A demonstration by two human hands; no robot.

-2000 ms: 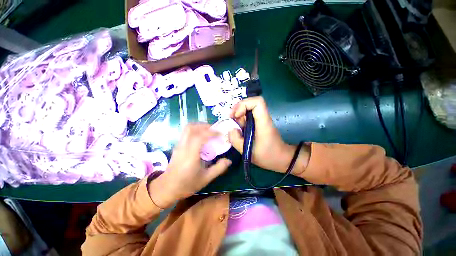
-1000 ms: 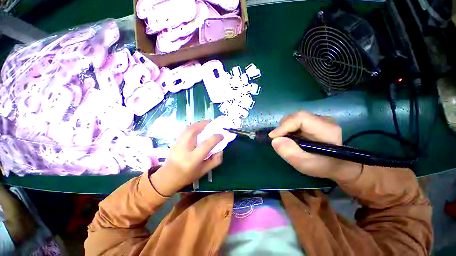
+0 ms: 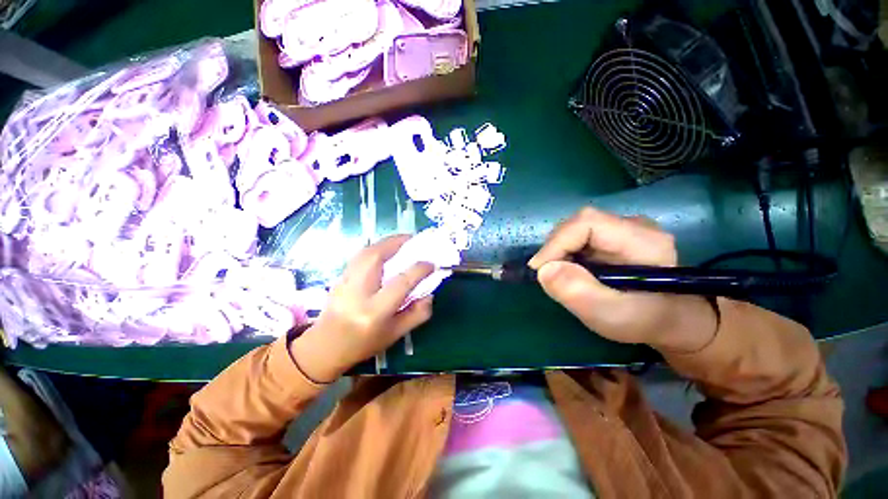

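Note:
My left hand (image 3: 370, 310) holds a pale pink plastic housing (image 3: 421, 257) low over the bench, fingers across it; glare washes out its surface. My right hand (image 3: 618, 278) holds a black soldering iron (image 3: 672, 280) like a pen, almost level. Its thin metal tip points left and meets the right edge of the housing; whether it touches cannot be told. A loose pile of small whitish inserts (image 3: 477, 198) lies just above the housing.
A clear bag of pink housings (image 3: 117, 205) bulges at left, with loose housings (image 3: 277, 195) beside it. An open cardboard box (image 3: 389, 100) of housings stands at top. A fan with a round grille (image 3: 640, 115) and black cords (image 3: 764, 210) are at right. Clear strips (image 3: 368, 210) lie near the bag.
Earlier my right hand was close to the housing with the iron upright; it moved right and levelled the iron. Since one second ago, the tip has shifted slightly right and down. My left hand stays.

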